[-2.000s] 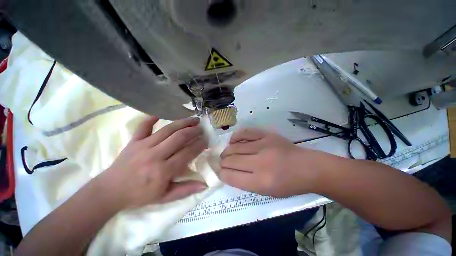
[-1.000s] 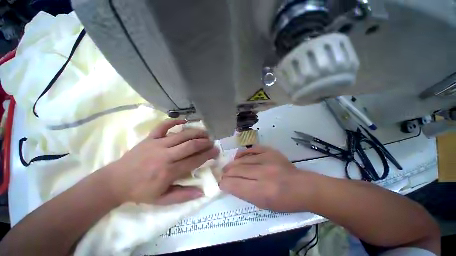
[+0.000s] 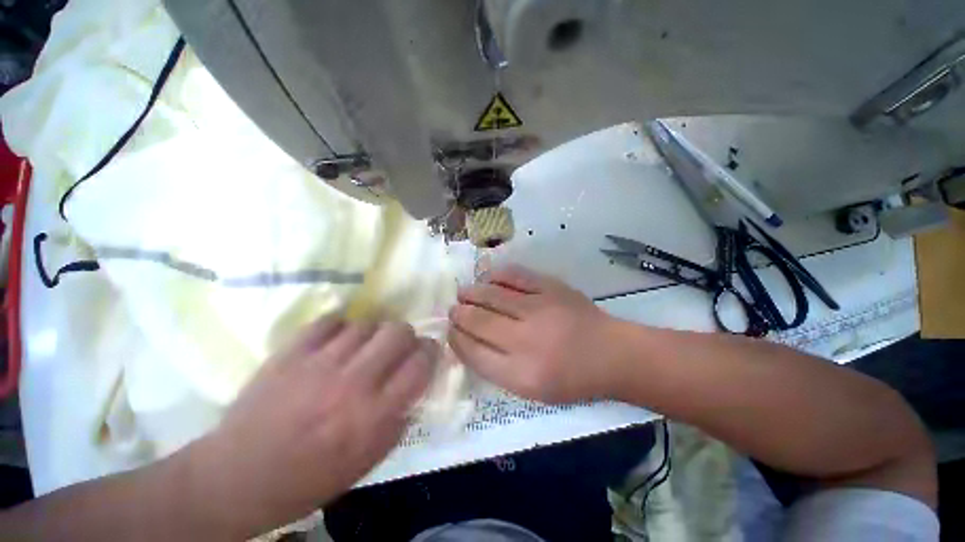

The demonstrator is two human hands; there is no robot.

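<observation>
The pale yellow cloth (image 3: 212, 191) lies bunched on the table left of the needle, with a grey strip (image 3: 286, 277) and a black cord (image 3: 132, 132) on it. My left hand (image 3: 344, 397), somewhat blurred, has its curled fingers on the cloth in front of the machine head. My right hand (image 3: 529, 333) pinches the cloth edge just in front of the brass-coloured knurled knob (image 3: 490, 226). The fingertips of both hands are close together. The needle area under the sewing machine head (image 3: 392, 95) is too small and blurred to make out.
Black-handled shears (image 3: 757, 270), small dark-bladed scissors (image 3: 661, 259) and a white pen (image 3: 741, 193) lie right of the needle. A measuring scale (image 3: 529, 411) runs along the front table edge. A red basket (image 3: 13, 265) stands at the far left. More cloth (image 3: 677, 476) hangs below the table.
My left hand has moved back toward me and left, away from the needle. The cloth and its grey strip have shifted. My right hand stays near the knob. The camera view has also shifted.
</observation>
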